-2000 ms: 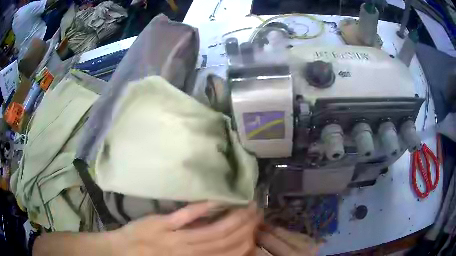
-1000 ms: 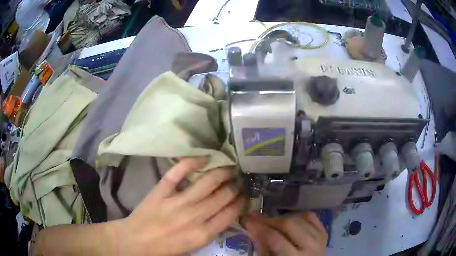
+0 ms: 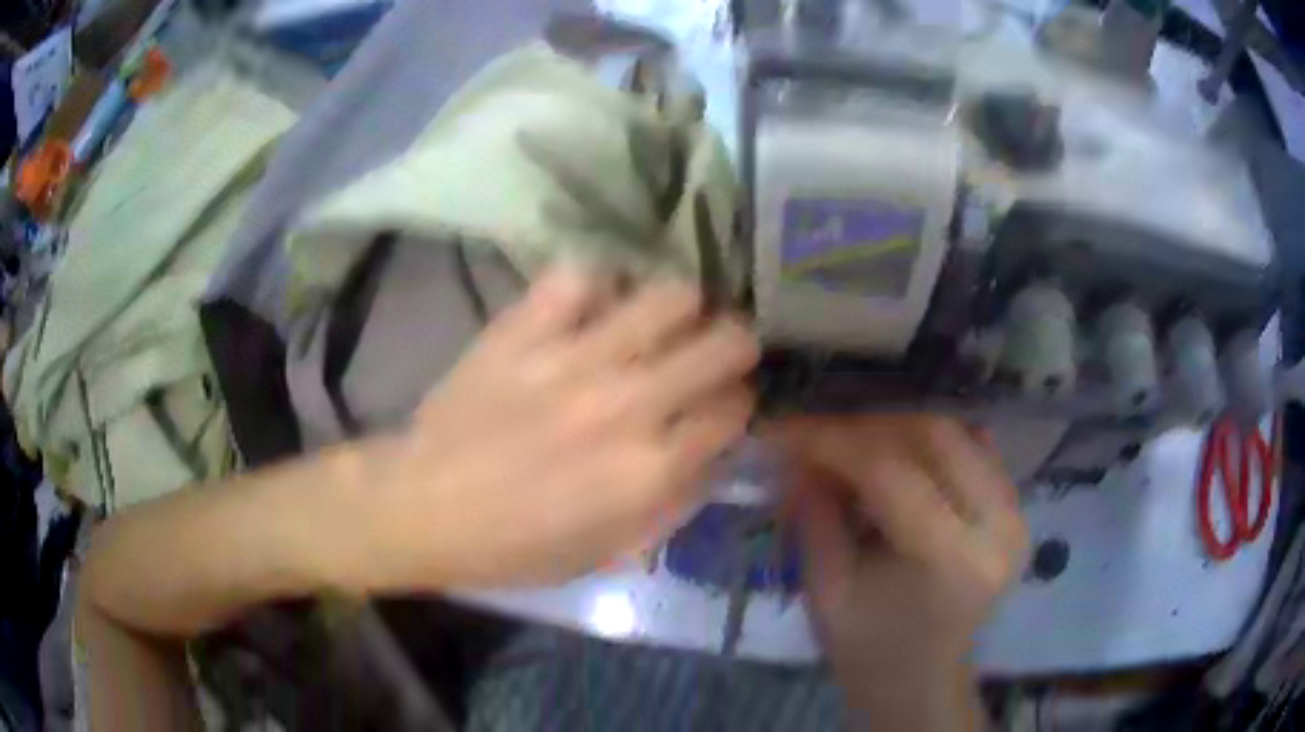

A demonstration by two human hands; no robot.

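A pale green cloth piece (image 3: 530, 157) lies with grey-brown fabric (image 3: 422, 322) left of the overlock machine (image 3: 852, 243), running up to its needle area. My left hand (image 3: 601, 415) is on the green piece, its fingers gripping or pressing the cloth beside the machine's front cover. My right hand (image 3: 916, 515) is just below the front cover, its fingers curled close to the needle area. What the right fingers hold is blurred and hidden. The needle and presser foot are hidden.
Stacked pale green pieces (image 3: 150, 286) lie at the left. Red-handled scissors (image 3: 1237, 486) lie right of the machine. A blue patch (image 3: 730, 546) and a dark round knob (image 3: 1051, 558) are on the white table (image 3: 1102, 622). Checked cloth (image 3: 616, 694) shows at the bottom.
The view has shifted, so the machine sits higher. My left hand stays on the cloth, near the front cover. My right hand has come up from the lower edge to just below the cover.
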